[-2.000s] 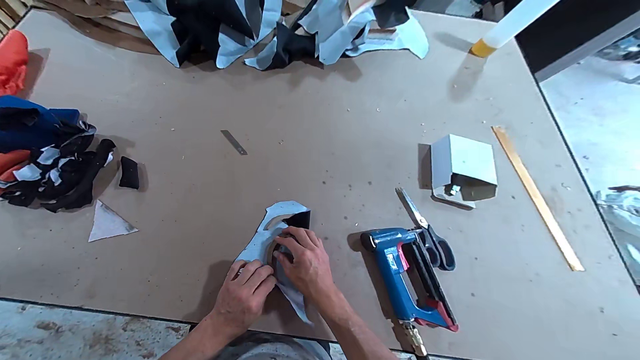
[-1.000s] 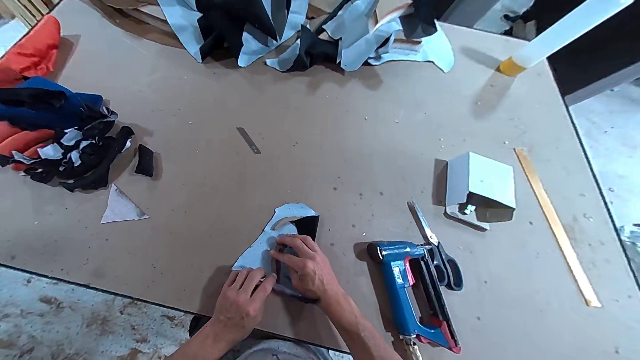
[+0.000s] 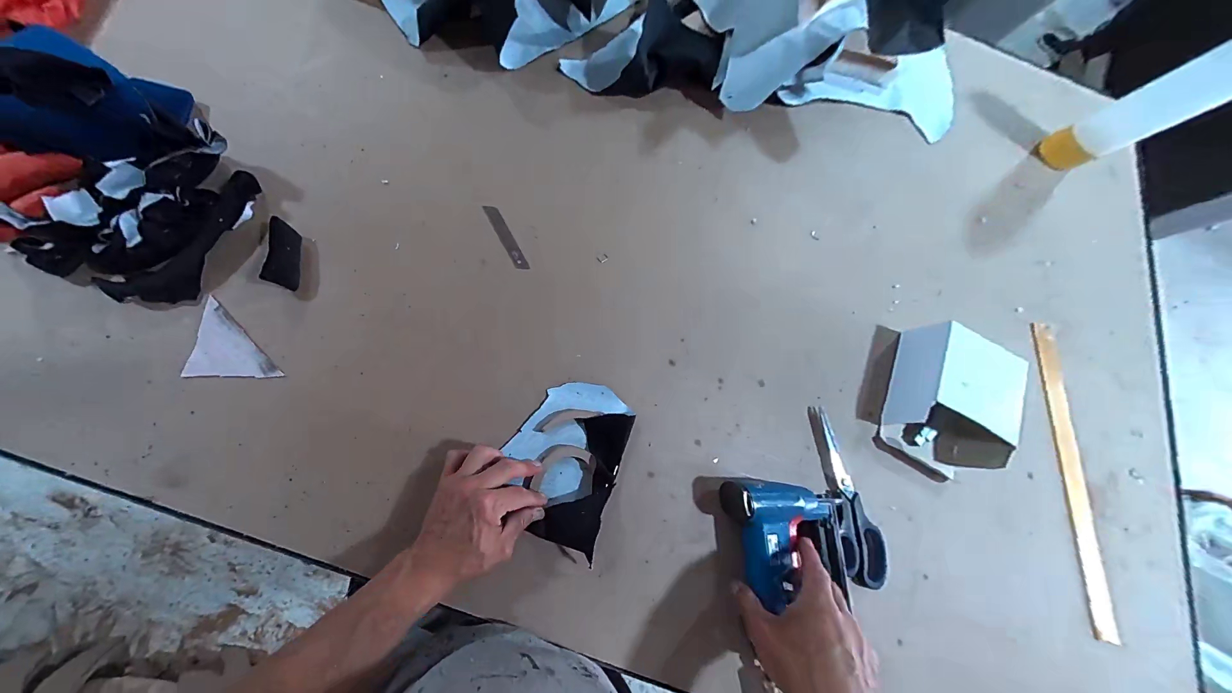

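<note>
My left hand [image 3: 481,510] pinches the left edge of a small layered piece of black and light-blue sheet material [image 3: 602,462] near the front of the table. Curved cut-outs show in its light-blue part. To the right, my right hand [image 3: 813,621] is on the handle of a blue pneumatic staple gun [image 3: 775,539], its thumb and fingers around the grip. The gun lies on its side. Scissors with dark handles [image 3: 861,544] lie just behind and right of it, blades pointing away from me.
An open white cardboard box [image 3: 972,385] and a wooden strip [image 3: 1076,481] lie at the right. A thin metal strip [image 3: 505,238] is mid-table. Black, blue and orange scraps [image 3: 144,192], a light triangle [image 3: 229,345], cut pieces [image 3: 760,48] and a yellow-tipped tube [image 3: 1068,149] lie farther out.
My right hand has left the layered piece and moved right onto the staple gun. My left hand stays on the piece, where more of the cut-outs now shows.
</note>
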